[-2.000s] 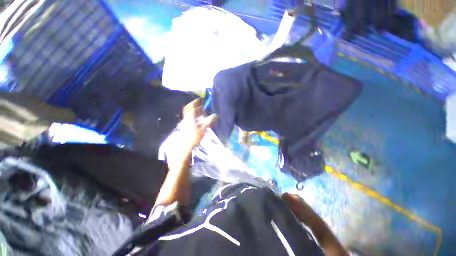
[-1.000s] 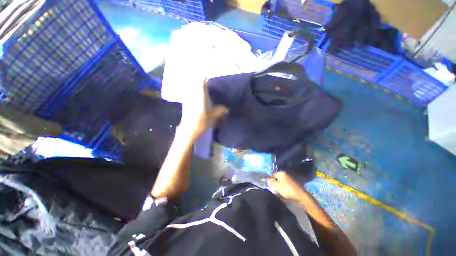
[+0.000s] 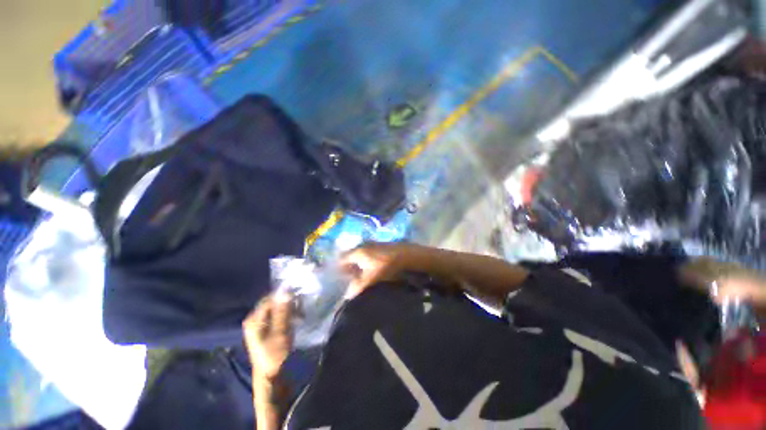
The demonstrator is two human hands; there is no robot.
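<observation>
A dark navy garment (image 3: pixel 227 227) lies spread in front of me, its collar to the left. A black hanger (image 3: pixel 55 155) hook stands out past the collar. My left hand (image 3: pixel 270 332) is at the garment's lower edge, at a crumpled clear poly bag (image 3: pixel 306 290). My right hand (image 3: pixel 369 264) is closed on the other side of this bag, close to my body. The stack of white poly bags (image 3: pixel 59 285) shows under the garment at the left.
A glossy black heap of bagged garments (image 3: pixel 655 168) is at the right. Another person's arm (image 3: pixel 731 281) and red clothing (image 3: pixel 739 382) are at the lower right. Blue crates (image 3: pixel 151 59) stand at the upper left. The blue floor (image 3: pixel 336 59) has yellow lines and a green arrow.
The view has swung right, bringing the bagged heap and another person into sight. My left hand has moved from beside the garment's collar end to the bag, close to my right hand.
</observation>
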